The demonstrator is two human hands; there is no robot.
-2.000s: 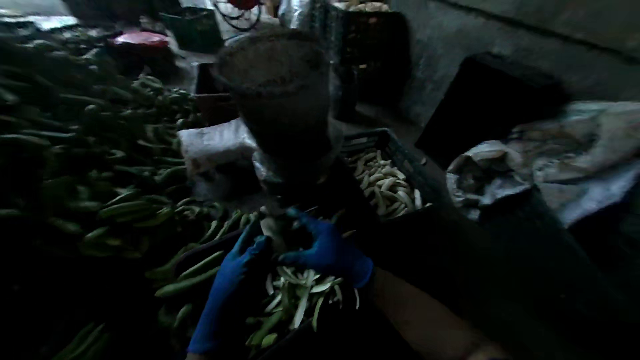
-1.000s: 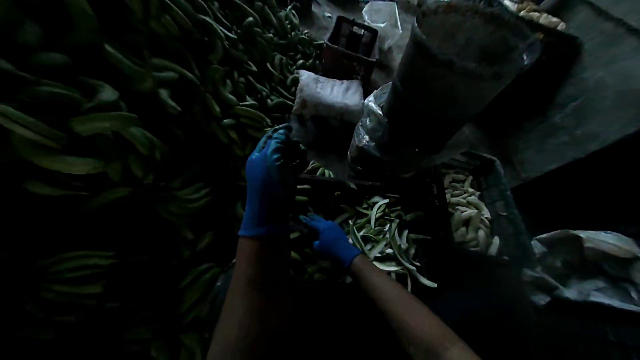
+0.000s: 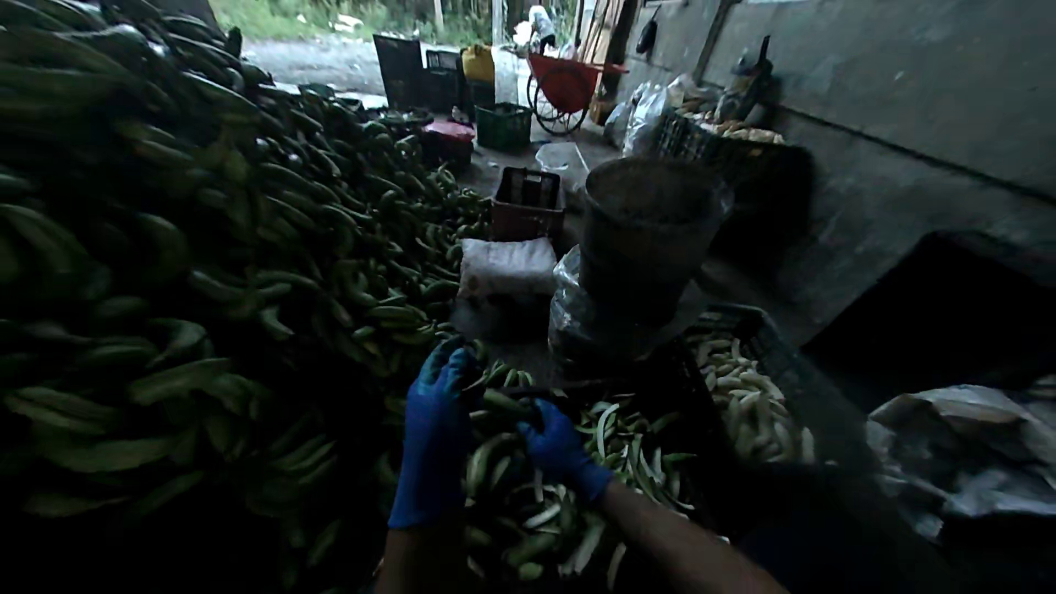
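My left hand, in a blue glove, is raised at the left of a crate of peels, its fingers curled around the dark end of a green plantain. My right hand, also gloved in blue, is at the other end of that plantain, fingers bent; whether it holds a tool is too dark to tell. Below both hands lie green and pale plantain peels in a dark crate. Right of them, peeled plantains fill part of another dark crate.
A large heap of green plantains rises on the left. Ahead stand a big dark bucket, a white padded seat and a reddish crate. Plastic sacks lie at right. Far back are a red wheelbarrow and a person.
The view has swung widely between frames. Two seconds ago my hands were close together over the peels, around a pale plantain; now they are at a green one.
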